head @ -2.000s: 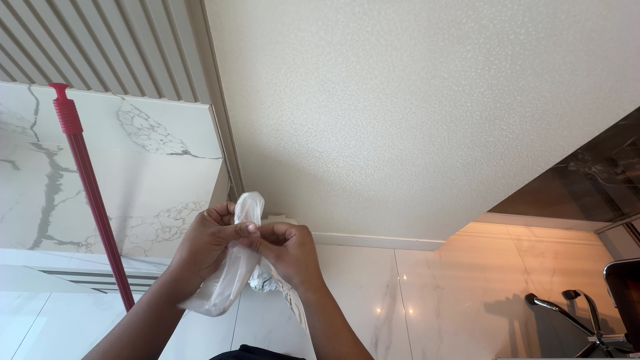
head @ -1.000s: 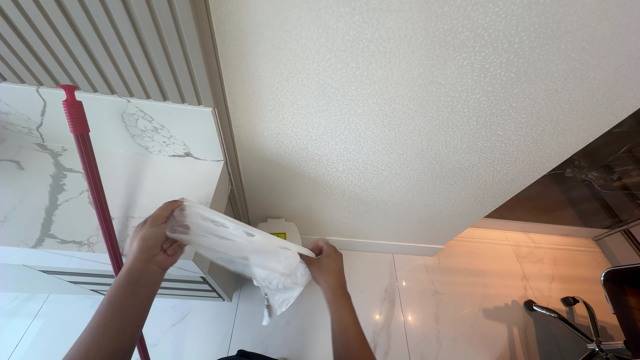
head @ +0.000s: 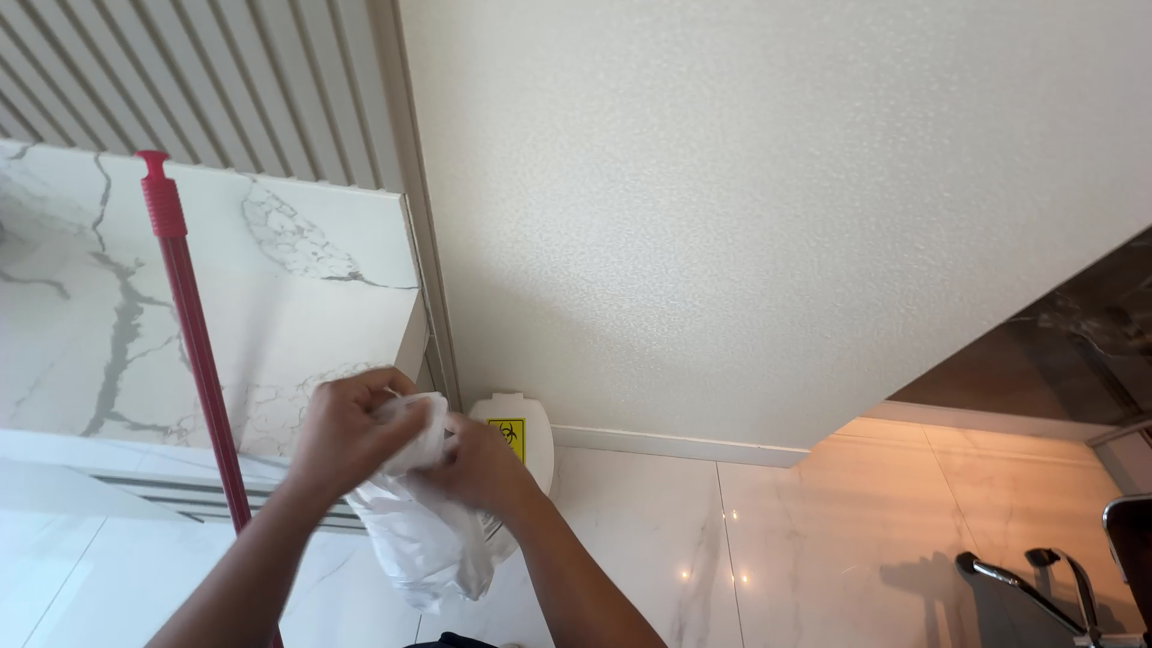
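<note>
A white translucent plastic bag point(head: 423, 540) hangs from both my hands, its upper part bunched between them. My left hand point(head: 355, 432) holds the gathered top from the left. On the right side, my right hand point(head: 481, 468) grips the same bag, blurred and with some fingertips hidden. Behind and just right of the bag stands a white lidded bin point(head: 537, 423) bearing a yellow biohazard label point(head: 508, 436), partly covered by my right hand.
A red pole handle point(head: 202, 360) leans by the marble-patterned counter point(head: 315, 324) on the left. A textured pale wall panel point(head: 720, 198) rises ahead, with a skirting board point(head: 675, 445) below. Chrome chair legs point(head: 1026, 576) stand on the tiled floor point(head: 648, 540) at right.
One second ago the bag was stretched sideways between my hands; now they are close together and the bag hangs down. More of the bin's yellow label shows.
</note>
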